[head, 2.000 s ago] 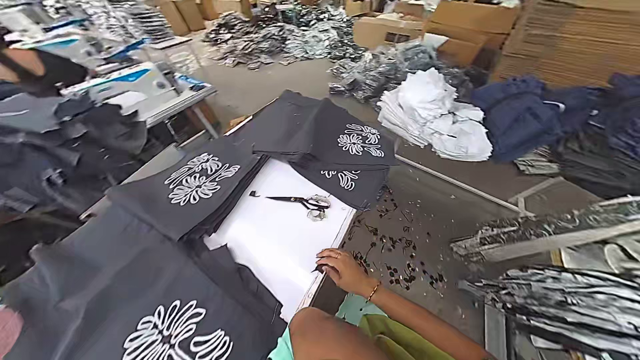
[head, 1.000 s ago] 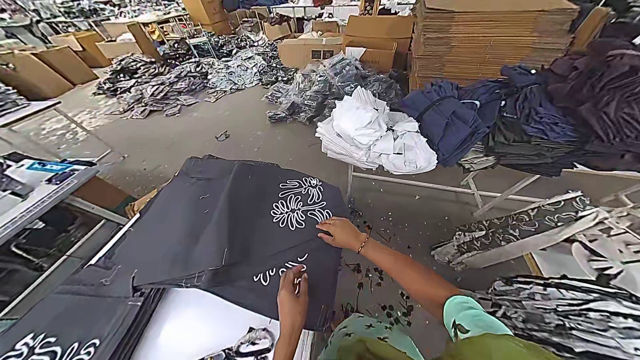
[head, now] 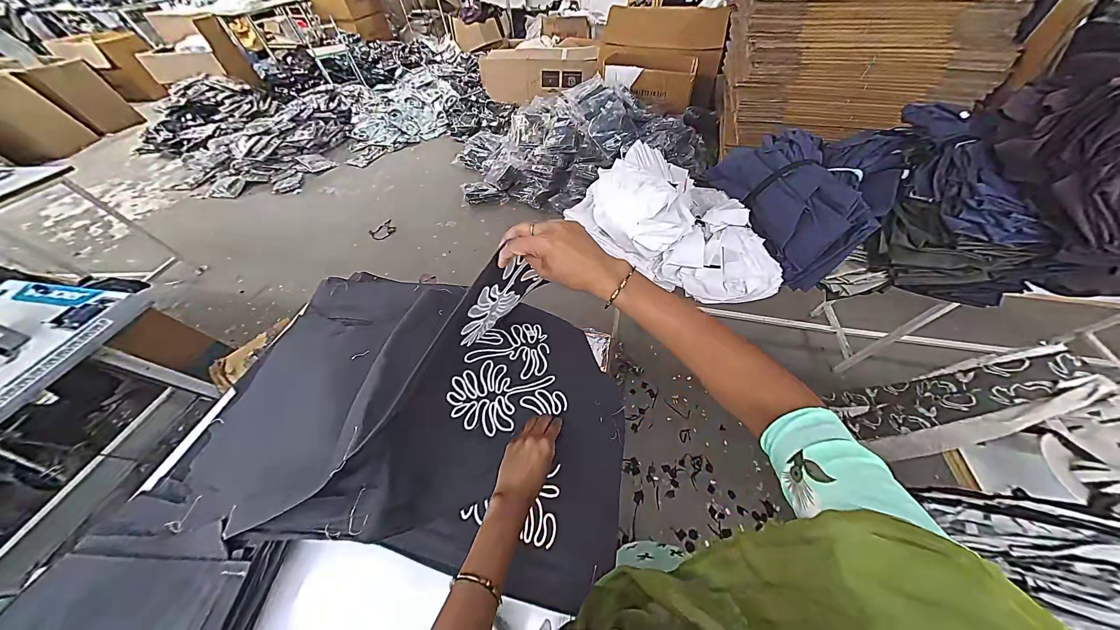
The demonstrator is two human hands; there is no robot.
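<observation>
Dark grey fabric panels (head: 306,376) with white leaf-like embroidery lie stacked on a white-topped table (head: 350,586). My right hand (head: 556,254) pinches the far edge of the top panel and holds it raised and folded back toward the left. Under it another embroidered panel (head: 586,437) shows. My left hand (head: 529,455) rests with its fingertips on this lower panel, beside the white embroidery, holding nothing that shows. More dark panels (head: 149,586) lie at the near left.
White cloth (head: 674,227) and navy garments (head: 796,201) are heaped on a low metal-framed table ahead right. Plastic-wrapped packs (head: 569,131), cardboard boxes (head: 538,74) and flattened cartons (head: 857,70) stand beyond. A sewing machine (head: 70,332) is at the left. Dark scraps (head: 682,481) litter the floor.
My right hand has lifted the top panel's edge and moved up and away. My left hand has moved onto the panel beneath. The scissors seen earlier on the white tabletop are now out of sight.
</observation>
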